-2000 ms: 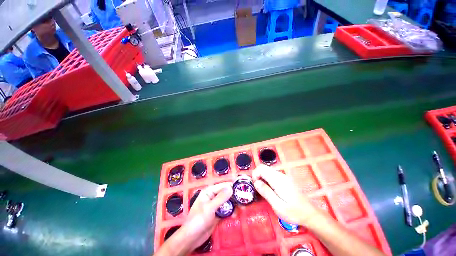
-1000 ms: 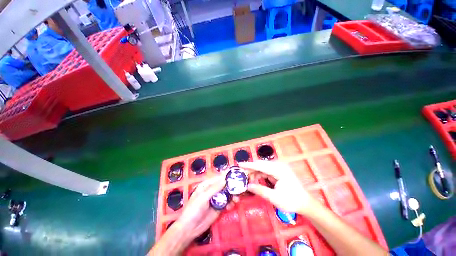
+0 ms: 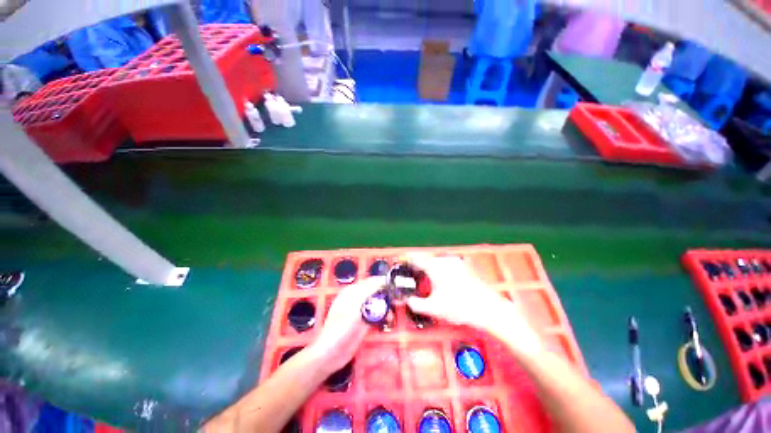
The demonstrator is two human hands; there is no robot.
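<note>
My left hand (image 3: 345, 320) holds a smartwatch head (image 3: 375, 308) with a lit, pale patterned face. My right hand (image 3: 452, 292) is beside it with its fingers on a second watch head (image 3: 404, 282), whose face is blurred with a pale patch. Both are above the red tray (image 3: 549, 303). Dark unlit watch heads (image 3: 301, 315) sit in the tray's left and back pockets. One with a lit blue screen (image 3: 470, 362) sits right of centre, and several lit ones (image 3: 434, 421) line the near row. My hands hide some middle pockets.
A neighbouring red tray of dark units (image 3: 734, 298) is at right. A pen (image 3: 635, 359), a white puck on a lead (image 3: 652, 386) and a yellow ring (image 3: 697, 367) lie between. Stacked red trays (image 3: 182, 106), white bottles (image 3: 277, 111) and a red bin (image 3: 621, 139) stand behind.
The view has tilted and shifted, showing more of the tray's near row and of the neighbouring tray. Both hands still hold the two watch heads together, and the right one's face has turned.
</note>
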